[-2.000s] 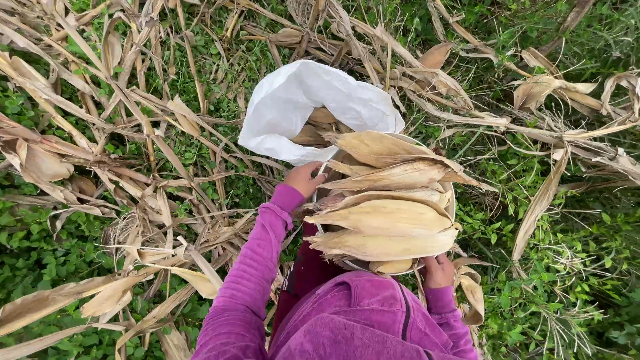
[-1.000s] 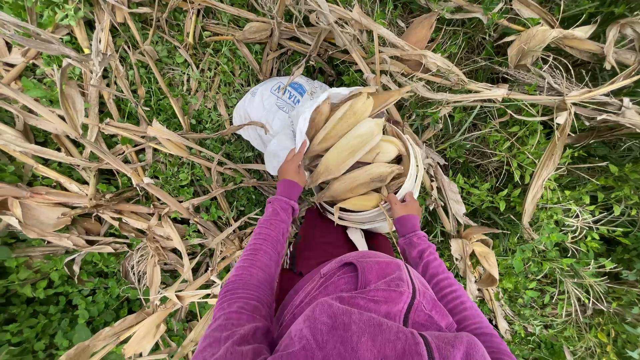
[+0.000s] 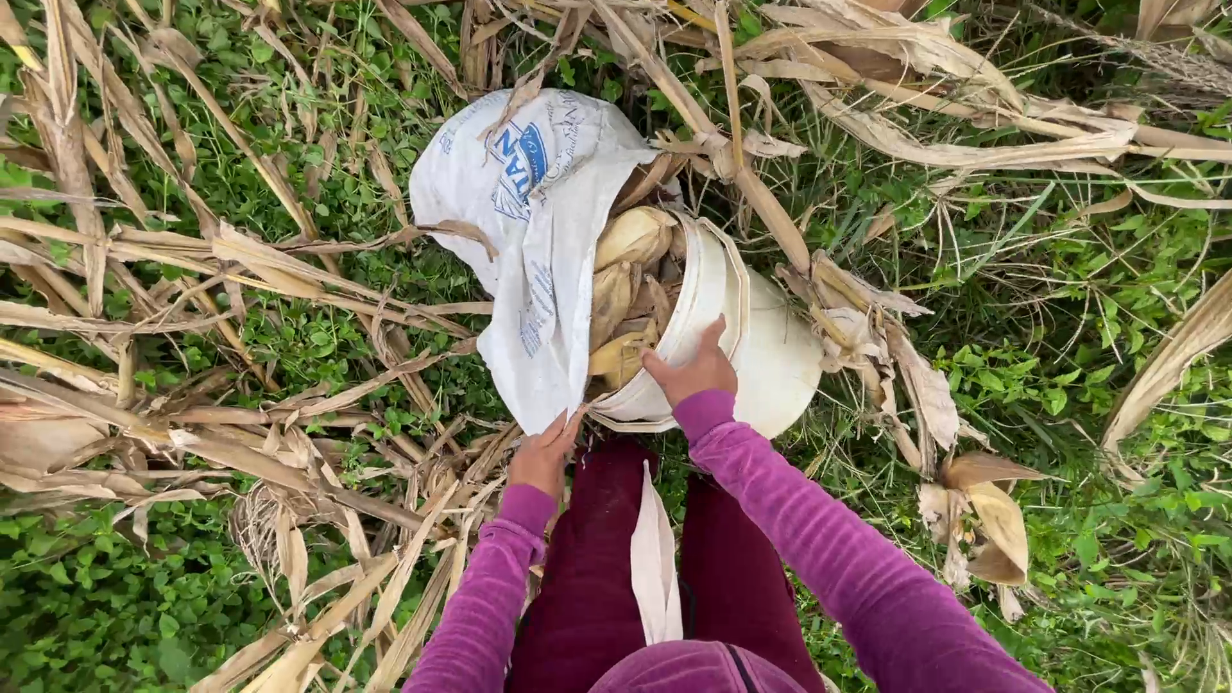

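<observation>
A white plastic bucket (image 3: 775, 356) lies tipped on its side, its mouth facing the opening of a white woven sack (image 3: 553, 279) that bears blue print. Dried corn ears in their husks (image 3: 635, 241) show between the bucket's rim and the sack's edge. My left hand (image 3: 544, 457) grips the near edge of the sack's mouth. With thumb and fingers spread, my right hand (image 3: 698, 371) rests on the bucket's side just behind its rim; its fingertips are partly hidden against the bucket. The bottoms of the sack and bucket are on the ground.
Dry corn stalks (image 3: 260, 462) lie over green weeds on the left, and more stalks and leaves (image 3: 914, 125) cross the upper right. A curled dry husk (image 3: 1001, 529) is at the lower right. A pale strip (image 3: 654, 558) hangs between my legs.
The bucket, earlier heaped with husked ears and more upright, now lies on its side toward the sack. Many ears no longer show on top. My right hand has moved up onto the bucket's side.
</observation>
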